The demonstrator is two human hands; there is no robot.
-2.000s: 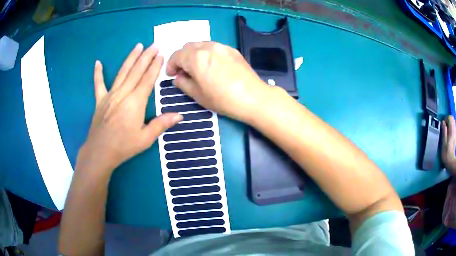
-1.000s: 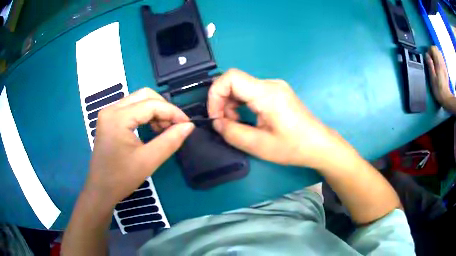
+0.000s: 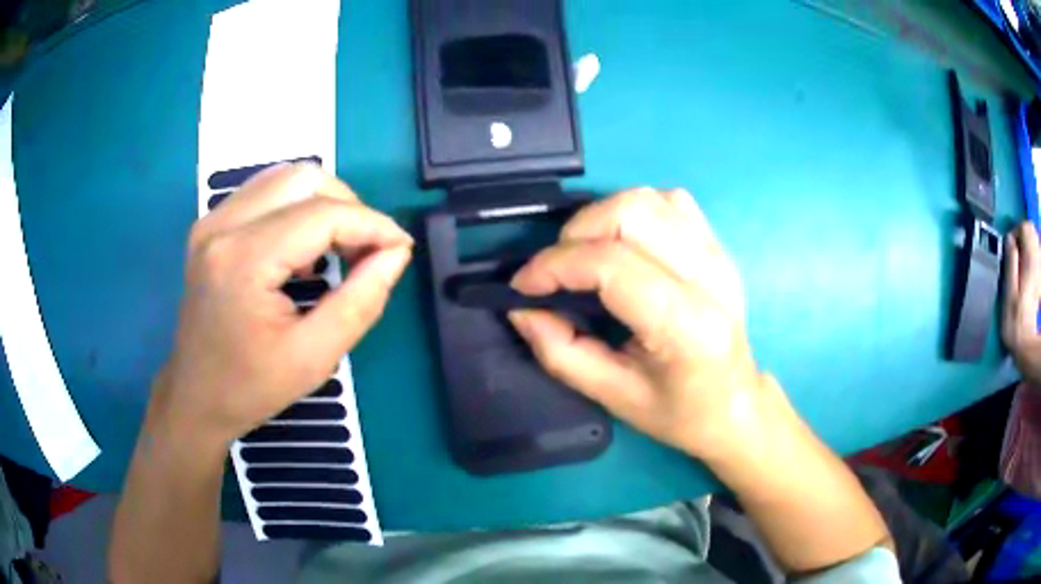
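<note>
The black folding stand lies unfolded on the green mat. Its upper panel has a dark patch and a small pale mark. Its base plate is nearer me, with a rectangular opening by the hinge. A black foot strip lies across the base just below the opening; its right end is hidden by my right hand. My right hand has thumb and forefinger at that end, a little apart. My left hand has thumb and fingertips together over the liner sheet; I see nothing between them.
The white liner sheet with rows of black strips lies left of the stand. A blank white strip is at the far left. A white scrap lies beside the upper panel. Another stand and another person's hand are at the right.
My hands have moved apart, my left hand going left off the base. The strip held between them now lies across the base below the opening. The view has shifted.
</note>
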